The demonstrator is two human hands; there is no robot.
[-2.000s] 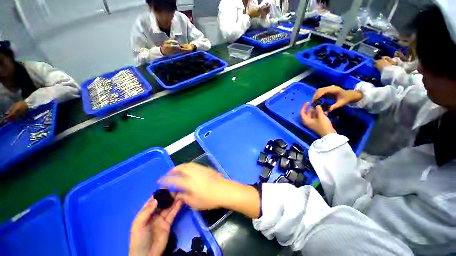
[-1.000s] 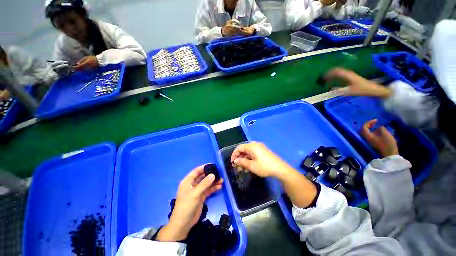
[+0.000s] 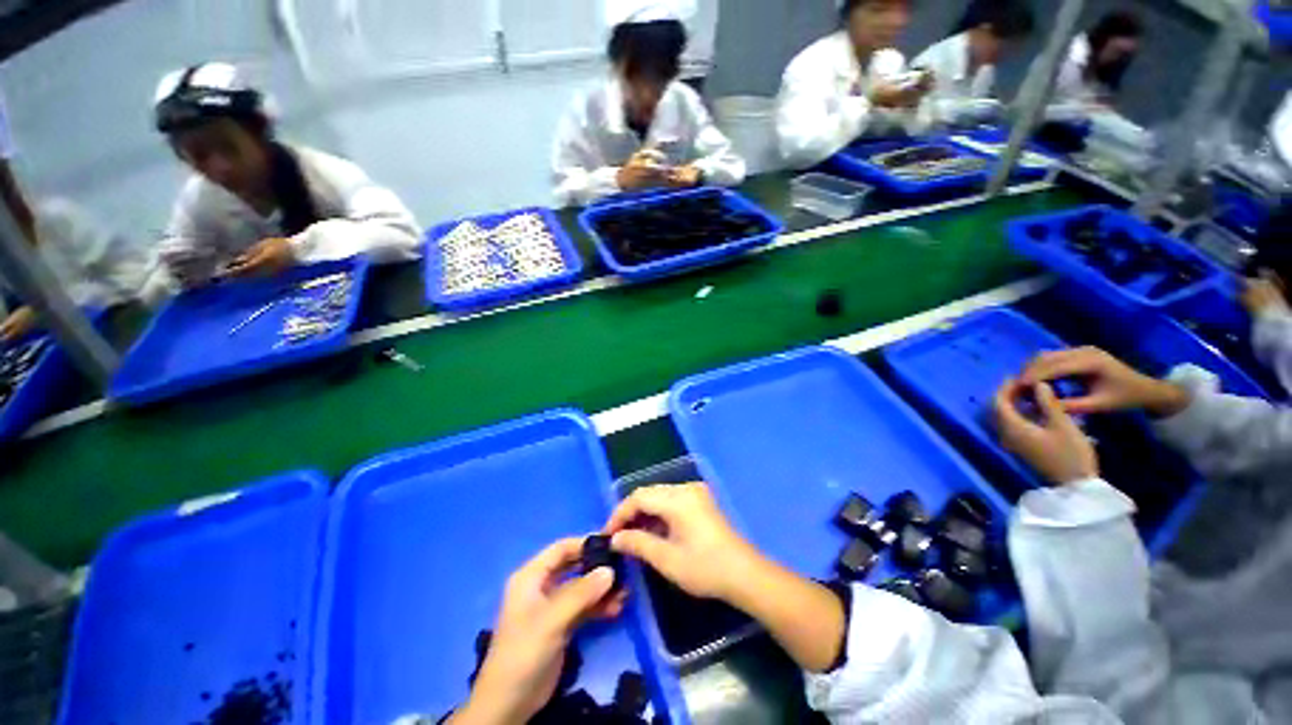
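My left hand (image 3: 536, 623) holds a black plastic housing (image 3: 598, 554) between thumb and fingers, above the middle-left blue tray (image 3: 446, 524). My right hand (image 3: 690, 543) is beside it, its fingertips touching the housing's upper right. Whether a tiny piece is between those fingertips cannot be told. More black housings (image 3: 578, 705) lie at the tray's near end, partly behind my left hand. The clear plastic box (image 3: 709, 646) with dark contents is partly hidden under my right hand and forearm.
The right blue tray (image 3: 772, 425) holds shiny black housings (image 3: 914, 545). The far-left tray (image 3: 199, 567) holds small black parts (image 3: 255, 701). A green conveyor belt (image 3: 524, 363) runs beyond, with a black piece (image 3: 829, 302) on it. A neighbouring worker's hands (image 3: 1056, 411) are at the right; others sit across.
My right hand has moved from the clear box to the housing in my left hand. A black piece now lies on the belt. The neighbour's hands have come together.
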